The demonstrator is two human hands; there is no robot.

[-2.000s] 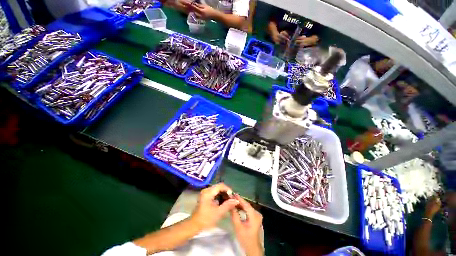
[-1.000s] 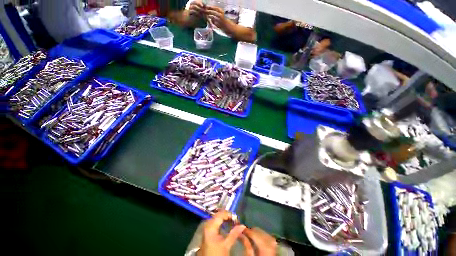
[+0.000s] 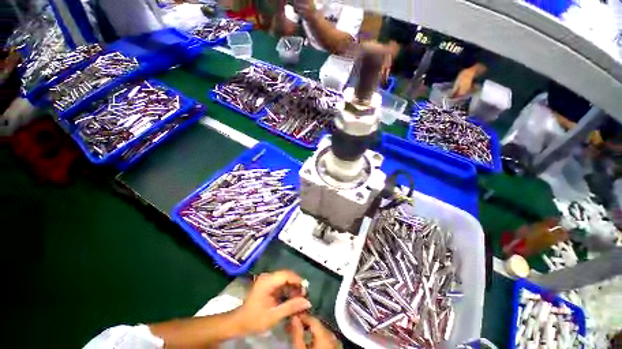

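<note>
My left hand (image 3: 273,301) is at the lower middle, fingers curled around small dark and pale parts, likely metal tubes, too blurred to tell. My right hand (image 3: 312,332) is close against it, cut off by the bottom edge; its fingers meet the left hand's, and what it holds is hidden. In front stand the grey metal press (image 3: 341,184) and its white fixture plate (image 3: 317,240). A blue tray (image 3: 179,210) of silver tubes (image 3: 239,204) lies left of the press. A large translucent white bin (image 3: 474,272) full of tubes lies to its right.
More blue trays with tubes stand at the far left (image 3: 102,158) and across the bench (image 3: 262,123). A blue tray of white parts (image 3: 542,324) lies at lower right, near an amber bottle (image 3: 539,238). Other people's hands (image 3: 467,78) show behind. A white shelf (image 3: 505,41) crosses the upper right.
The view has shifted, and the press now stands near the middle, less blurred. My hands remain together, a little further left in view. A person's hand across the bench has moved to the clear boxes.
</note>
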